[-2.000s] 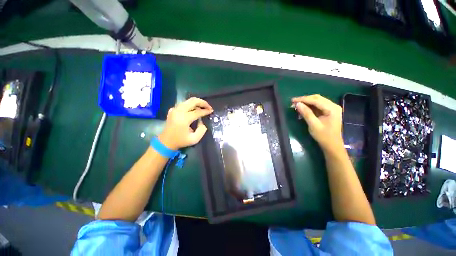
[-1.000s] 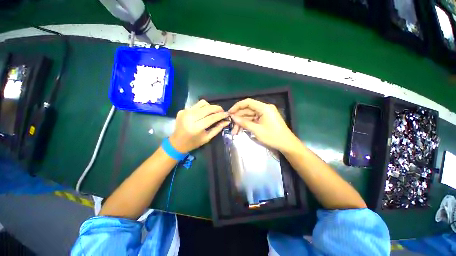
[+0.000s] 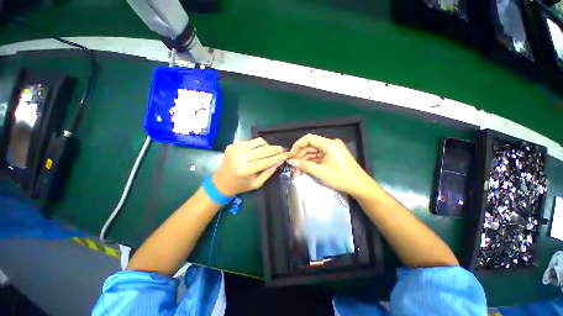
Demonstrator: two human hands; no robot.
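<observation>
The opened tablet unit (image 3: 324,216), with a large shiny silver plate, lies in a black carrier tray (image 3: 269,237) in front of me. My left hand (image 3: 250,165) and my right hand (image 3: 327,162) meet over the unit's top end. The fingertips of both hands pinch close together around a tiny dark piece. The piece is mostly hidden by the fingers, and I cannot tell which hand holds it or whether it touches the unit. A blue wrist strap (image 3: 216,191) with a thin cord is on my left wrist.
A blue bin (image 3: 155,105) with small white pieces stands at the left. A phone-like slab (image 3: 452,179) and a black parts box (image 3: 480,203) of glittering pieces are at the right. Another tray with a unit (image 3: 26,126) and a black tool (image 3: 52,163) are far left. Trays lie on the conveyor.
My right hand has come from the tray's right side to meet my left hand over the unit's top end. Since one second ago both hands hold nearly the same pose; the view has shifted slightly.
</observation>
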